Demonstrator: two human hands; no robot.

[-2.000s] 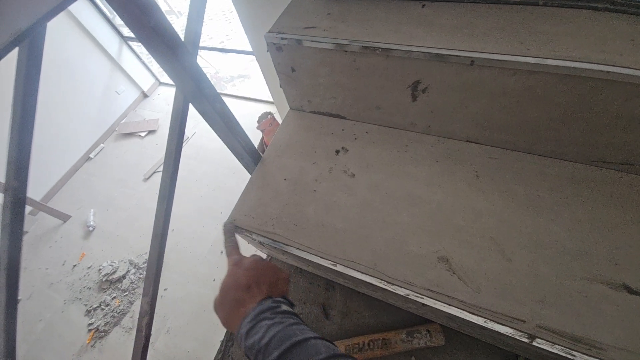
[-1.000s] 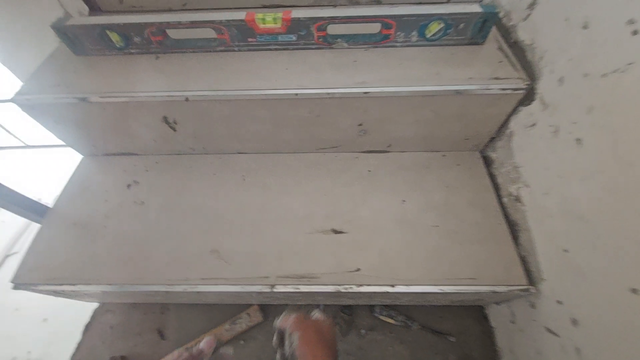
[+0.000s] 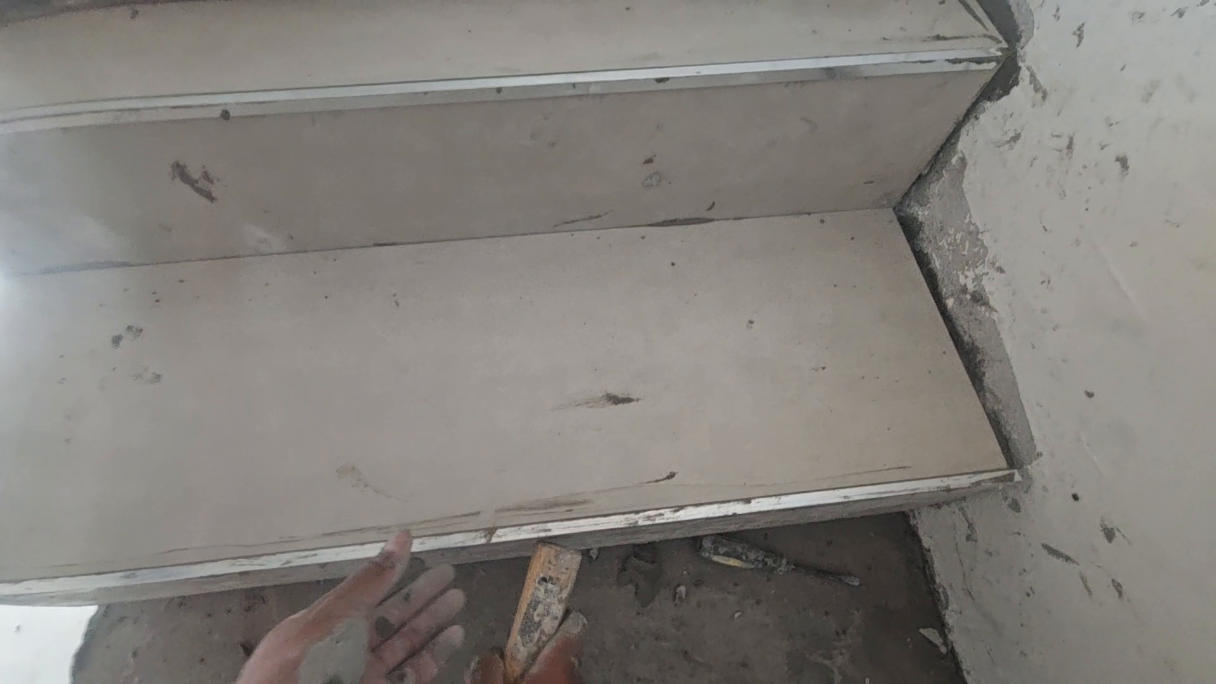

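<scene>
My left hand (image 3: 366, 617) is at the lower left, palm partly showing, with grey mortar on it. Its fingers are spread apart and its raised thumb is at the metal-edged nosing (image 3: 608, 522) of a beige tiled stair tread (image 3: 475, 370). To its right, at the bottom edge, my right hand (image 3: 551, 660) grips a worn wooden tool handle (image 3: 543, 594), which points up toward the nosing. Most of the right hand and the handle's lower end are cut off by the frame. Dark smears mark the tread.
A tiled riser (image 3: 532, 161) and a higher tread (image 3: 475, 43) rise behind. At the right, a pale wall (image 3: 1121, 313) has a rough, broken mortar edge along the stairs. A dirty screwdriver (image 3: 760, 559) lies on the bare concrete step (image 3: 807, 617) below.
The wooden handle, lying on the lower step two seconds ago, is now in my right hand. My left hand has left the tread's left corner. The view has shifted and the spirit level is out of it.
</scene>
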